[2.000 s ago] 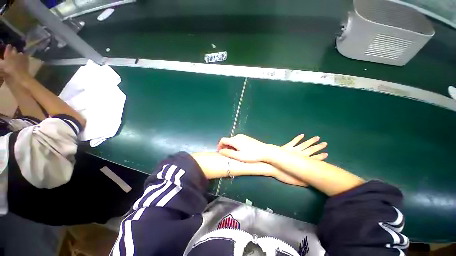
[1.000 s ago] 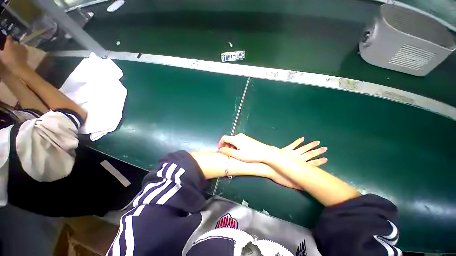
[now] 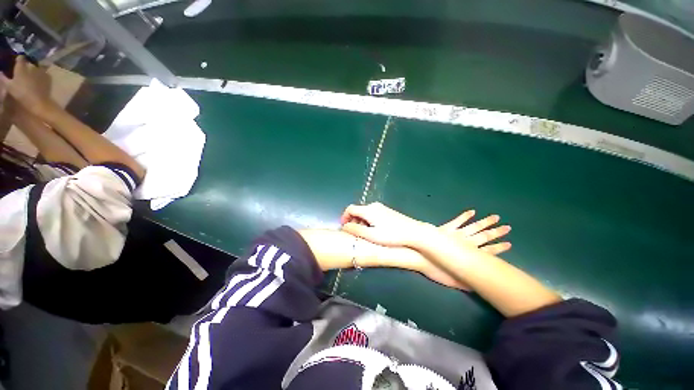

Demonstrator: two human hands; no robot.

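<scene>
My forearms lie crossed on the green bench top (image 3: 281, 167). My left hand (image 3: 472, 247) is at the right, empty, palm down with fingers spread. My right hand (image 3: 386, 227) rests over my left forearm near the wrist, its fingers curled, with no part visible in it. A pale grey slotted housing (image 3: 647, 72) lies on the green belt at the far right, cut off by the picture's edge. A small labelled piece (image 3: 386, 86) lies on the belt just beyond the pale rail (image 3: 456, 114). Neither hand touches these parts.
At the left, a neighbour's arms (image 3: 68, 137) reach toward a dark item at the picture's edge. A crumpled white sheet (image 3: 163, 148) lies beside them. A grey post (image 3: 125, 42) stands near the rail. An open carton (image 3: 129, 358) is at lower left.
The slotted housing and the small labelled piece have moved right along the belt. The view has shifted slightly. My crossed arms and hands keep the same pose.
</scene>
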